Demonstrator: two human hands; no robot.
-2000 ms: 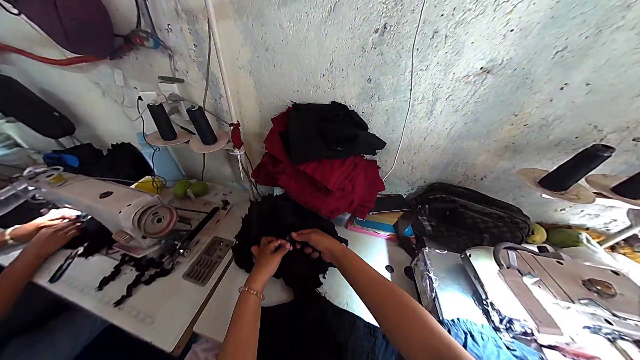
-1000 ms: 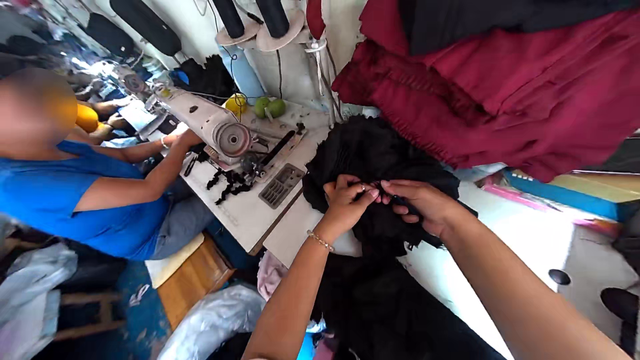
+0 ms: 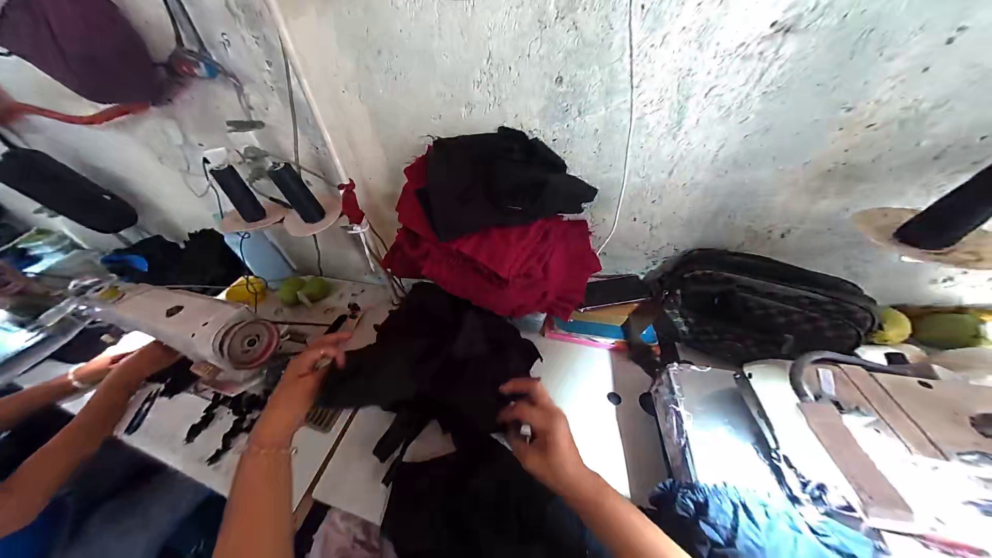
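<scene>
Black cloth [image 3: 442, 356] lies bunched on the white table in front of me. At its left edge my left hand [image 3: 306, 376] grips a drawn-out part of it, fingers bent. My right hand [image 3: 539, 434] is at the cloth's right edge with curled fingers; something small and pale shows between them, and whether it grips the cloth is unclear. More black fabric [image 3: 480, 504] hangs down toward me. Behind the bunch stands a pile of dark red cloth [image 3: 511, 263] with folded black cloth [image 3: 504, 182] on top.
At left, a co-worker's hands [image 3: 139, 360] are at a white sewing machine [image 3: 186, 318]. Thread cones [image 3: 296, 192] stand behind it, near green fruits [image 3: 304, 291]. A dark bag [image 3: 767, 306] leans on the wall at right, behind another machine [image 3: 860, 442]. Blue cloth [image 3: 744, 519] lies lower right.
My hands, close together over the black cloth before, are now wide apart at its two sides. The cloth is more spread out. The view swung left and came back.
</scene>
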